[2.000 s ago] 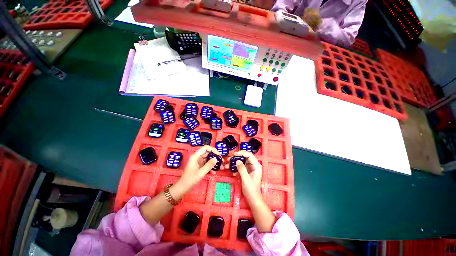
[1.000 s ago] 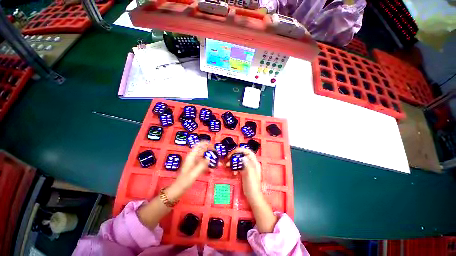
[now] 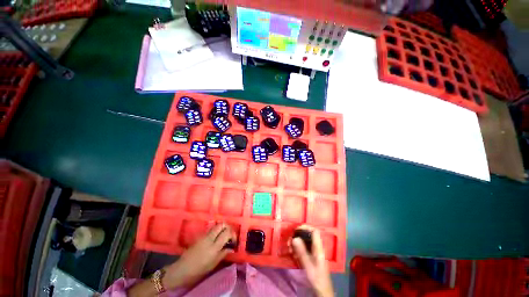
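A red compartment tray [image 3: 232, 194] lies flat before me. Many watch units lie in its upper half, most with lit blue-white screens, such as a lit watch [image 3: 204, 167]; some overlap. A green label [image 3: 263, 203] sits in a lower-middle pocket. A dark watch unit [image 3: 255, 241] lies in the front row between my hands. My left hand [image 3: 216, 245] has its fingers on a dark watch unit [image 3: 230, 242] at the front row, partly hidden by the fingers. My right hand [image 3: 304, 250] holds a dark watch unit [image 3: 303, 235] at the front row's right side.
A test instrument [image 3: 284, 37] with a coloured screen stands behind the tray, a white block [image 3: 298, 86] below it. Papers [image 3: 191, 66] and a black keypad [image 3: 207, 22] are at the back left. A second red tray [image 3: 429, 64] rests beside a white sheet [image 3: 406, 125] at right.
Both hands have moved from the tray's middle to its front row. The two lit watches they held now appear among the others. The view has shifted, so the tray sits higher in the picture.
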